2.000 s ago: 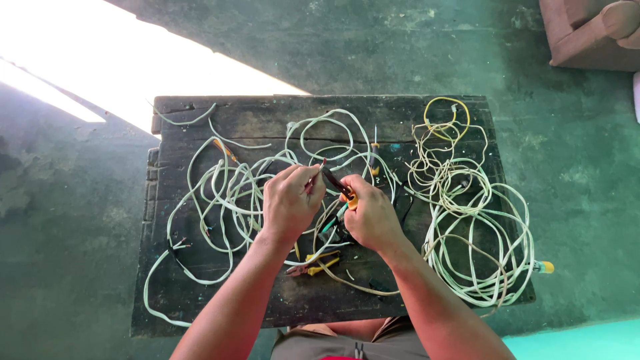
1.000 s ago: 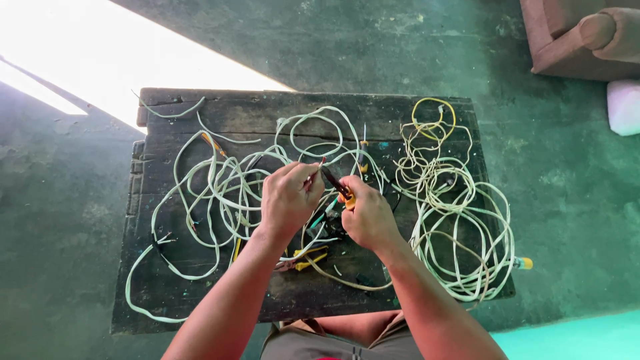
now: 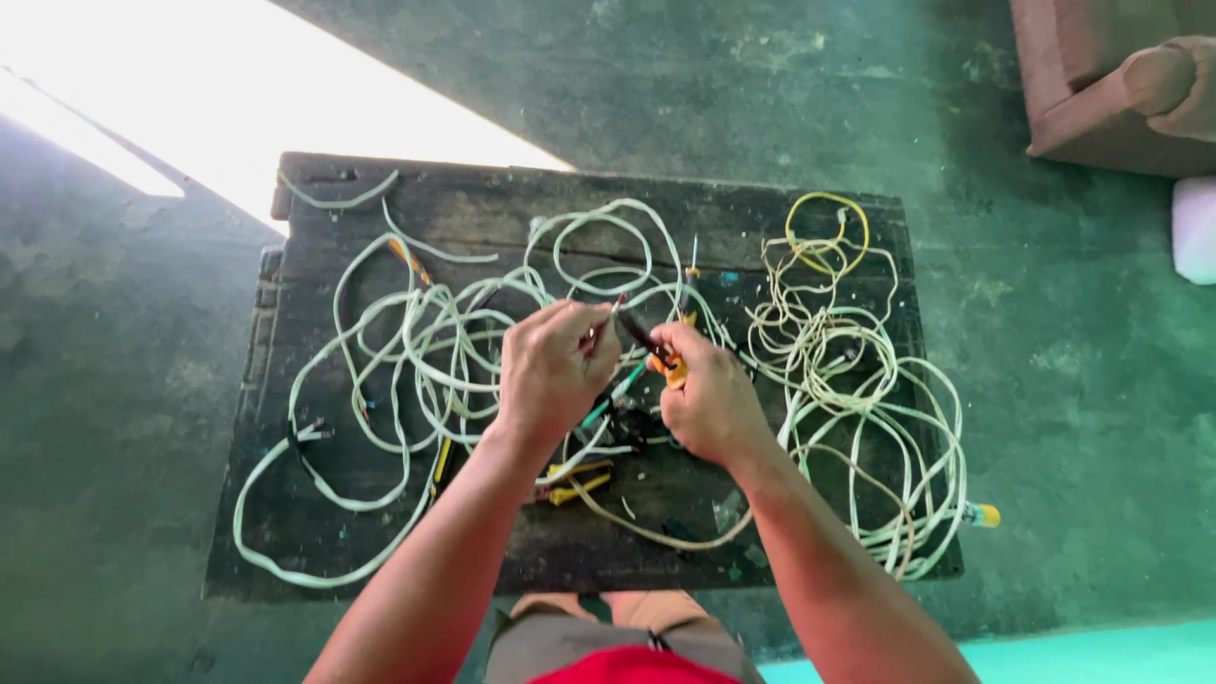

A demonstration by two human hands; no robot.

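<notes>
My left hand (image 3: pixel 559 366) pinches the end of a thin wire (image 3: pixel 619 304) whose tip looks reddish. Close by on its right, my right hand (image 3: pixel 708 389) grips a hand tool with orange-yellow handles (image 3: pixel 675 369) and dark jaws, probably pliers; the jaws point at the wire end and are blurred. White cable (image 3: pixel 418 323) lies in loose loops left of and behind my hands. Beyond my right hand rests a screwdriver (image 3: pixel 693 275) with its shaft pointing away. Yellow-handled pliers (image 3: pixel 581 483) lie below my left hand, partly hidden by the forearm.
All this lies on a dark wooden tabletop (image 3: pixel 456 214). On its right are a tangle of thin beige wire (image 3: pixel 817 332), a yellow cable loop (image 3: pixel 826 196) and a big white coil (image 3: pixel 955 427). A yellow-capped item (image 3: pixel 986 515) juts past the right edge. A brown sofa (image 3: pixel 1083 114) stands far right.
Both hands stay close together at the wire end, with the tool still in my right hand. The view has shifted slightly.
</notes>
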